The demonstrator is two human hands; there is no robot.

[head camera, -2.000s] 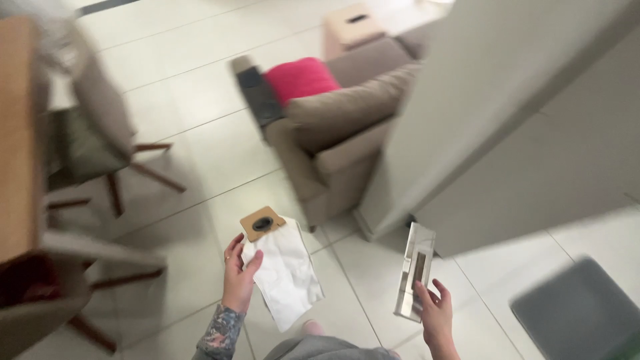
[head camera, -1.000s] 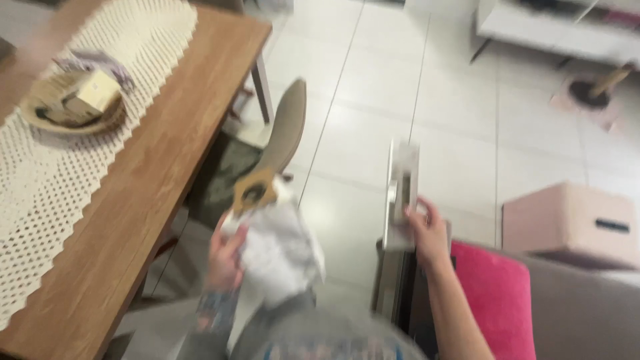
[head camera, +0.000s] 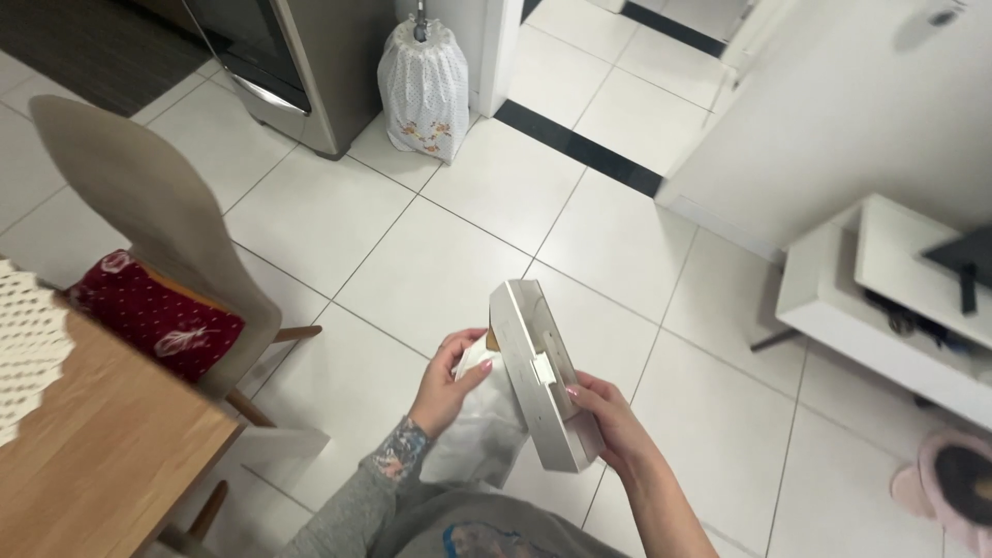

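Observation:
A white fabric vacuum cleaner bag (head camera: 484, 418) with a cardboard collar hangs from my left hand (head camera: 449, 380), whose thumb lies over its upper part. Most of the collar is hidden; a brown edge shows behind the tray. My right hand (head camera: 612, 415) grips a long, shallow, light grey rectangular tray (head camera: 542, 372) by its right side, thumb on the rim. The tray is tilted, its hollow side turned up and to the right, with a small white tab midway on its near wall. It overlaps the bag's right edge; whether they touch, I cannot tell.
A wooden table (head camera: 101, 434) with a crocheted runner (head camera: 27, 349) stands at left, beside a beige chair (head camera: 155, 201) with a red cushion (head camera: 167, 318). Ahead are an oven (head camera: 310, 70), a hanging drawstring bag (head camera: 425, 93) and a doorway. A white TV cabinet (head camera: 891, 325) stands at right.
My hands have come together, so the tray now overlaps the bag and hides most of its collar. The view has swung from the sofa past the table to the doorway.

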